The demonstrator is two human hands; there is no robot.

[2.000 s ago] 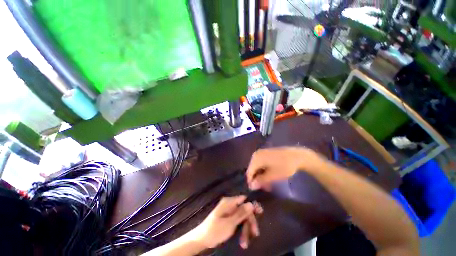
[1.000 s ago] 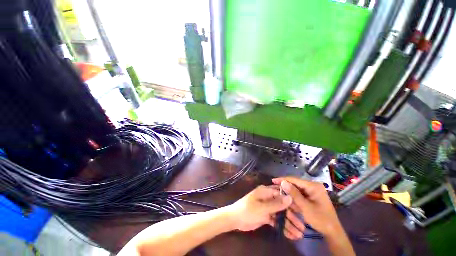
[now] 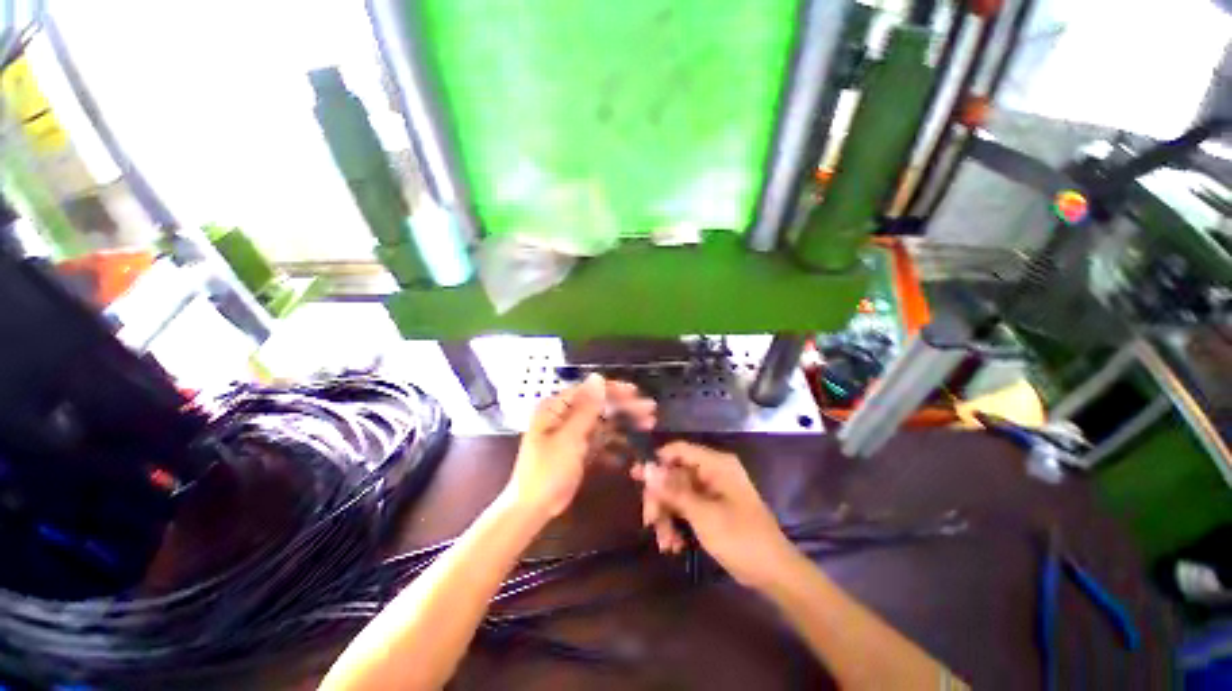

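Note:
My left hand [image 3: 570, 439] is raised in front of the machine bed, its fingers around a small dark piece, blurred, that looks like a black cable end [image 3: 632, 439]. My right hand [image 3: 703, 502] is just right of and below it, fingertips closed on the same dark piece. Short black strands hang below my right hand. A cable bundle [image 3: 878, 533] lies on the dark brown tabletop under my right forearm, pale tips to the right. The mould [image 3: 649, 354] shows as a dark block under the green crossbeam [image 3: 635, 290]. The fingers hide most of the held piece.
A large black cable coil [image 3: 365, 446] lies on the left of the tabletop [image 3: 946, 607]. Blue-handled cutters [image 3: 1101, 601] lie open at the right. The perforated plate [image 3: 534, 385] is behind my hands. An orange-edged bin [image 3: 908, 304], a grey upright post [image 3: 899, 392] and a fan [image 3: 1074, 203] are at the right.
The view has swung left, then partly back right. My hands have risen from the tabletop towards the machine bed. Cables that ran up to the mould area earlier no longer show there.

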